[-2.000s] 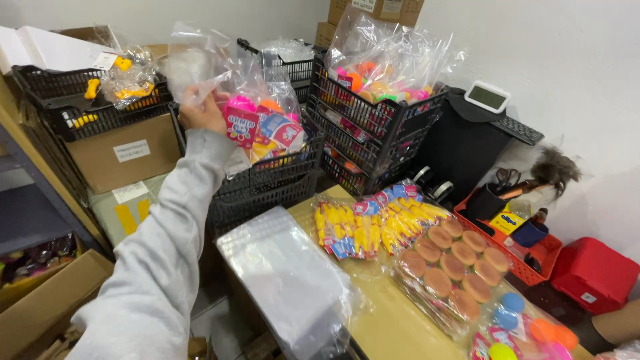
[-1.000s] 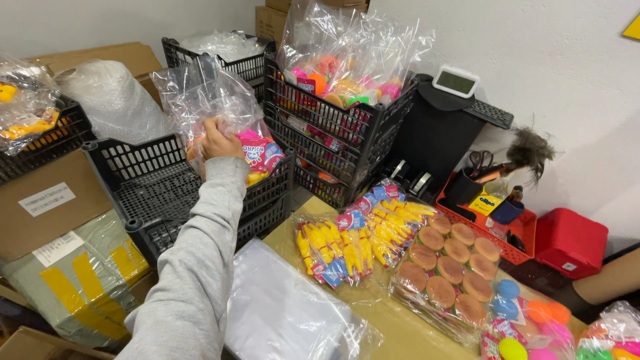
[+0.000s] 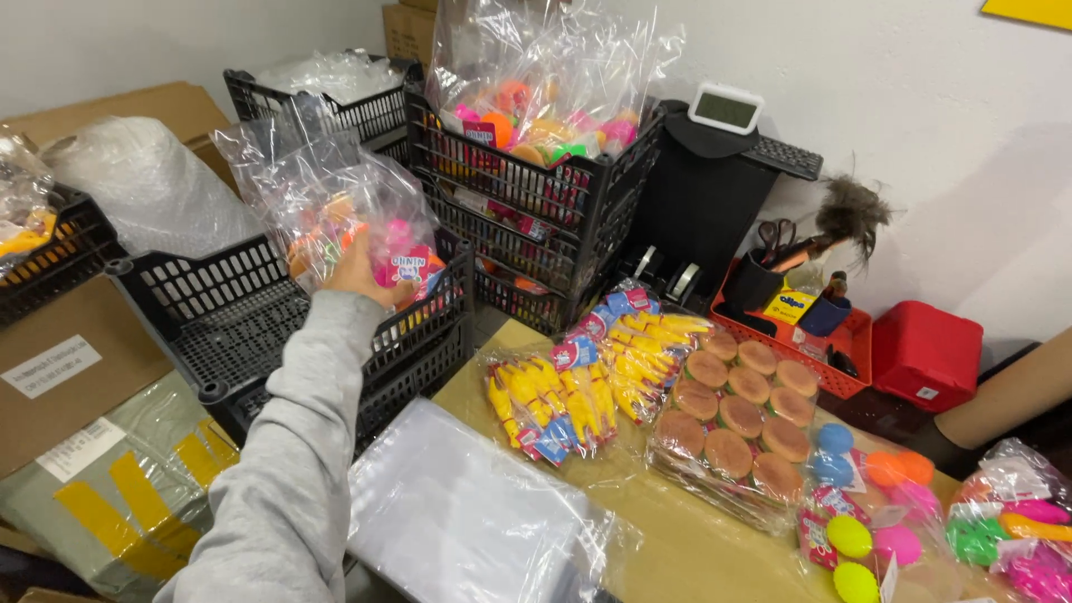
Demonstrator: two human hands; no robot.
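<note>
My left hand (image 3: 360,272), in a grey sleeve, has its fingers on a clear plastic bag of colourful toys (image 3: 402,239) at the right end of a black plastic crate (image 3: 205,289). The thumb points right, beside a pink header card; the fingertips are partly hidden by the plastic. My right hand is not in view. On the table lie clear bags of yellow rubber chickens (image 3: 553,398), a pack of toy burgers (image 3: 741,414), a bag of coloured balls (image 3: 871,523) and a stack of clear plastic bags (image 3: 469,511).
Stacked black crates (image 3: 519,180) with bagged toys stand behind the table. Bubble wrap (image 3: 151,184), a cardboard box (image 3: 79,368) and a taped parcel (image 3: 126,494) are left. A red basket (image 3: 854,368) with scissors and a red box (image 3: 930,352) stand at the back right.
The bag of toys, held up over the crates two seconds ago, now rests lower in the black crate. My left hand has moved down with it. The view has shifted left.
</note>
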